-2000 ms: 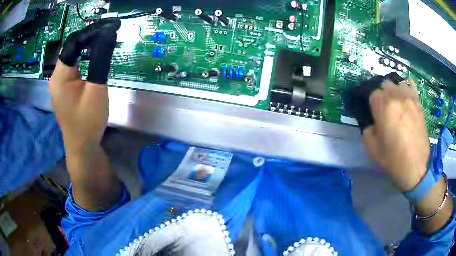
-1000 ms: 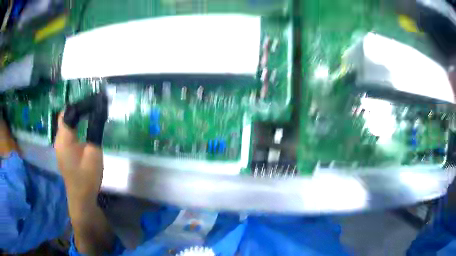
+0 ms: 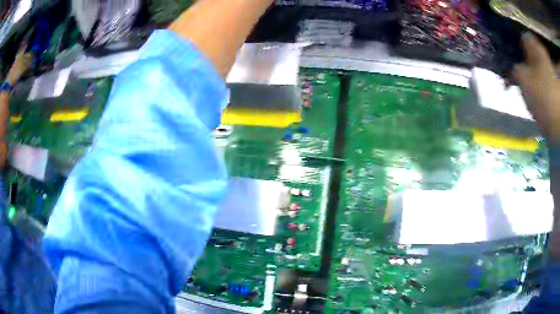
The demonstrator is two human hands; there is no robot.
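My left forearm in a light blue sleeve crosses from the lower left to the top centre. My left hand is cut off by the top edge. I see no hand that is clearly my right one. Large green circuit boards (image 3: 374, 116) lie side by side, with a dark gap between them. Silver-white heatsinks (image 3: 248, 205) stand on them, one partly behind my sleeve. Another heatsink (image 3: 476, 216) shows at the right. Yellow strips (image 3: 261, 118) run along the bases of the rear heatsinks.
A metal rail (image 3: 393, 65) runs behind the boards. Beyond it are dark trays of loose parts (image 3: 451, 27), some reddish. A bare hand (image 3: 537, 70) and forearm, seemingly another person's, are at the right edge. Another person's hand (image 3: 21, 66) is at the far left.
My left arm has moved from the front of the board up across it and past the top edge. The view has shifted towards the back, showing the rear heatsinks and trays.
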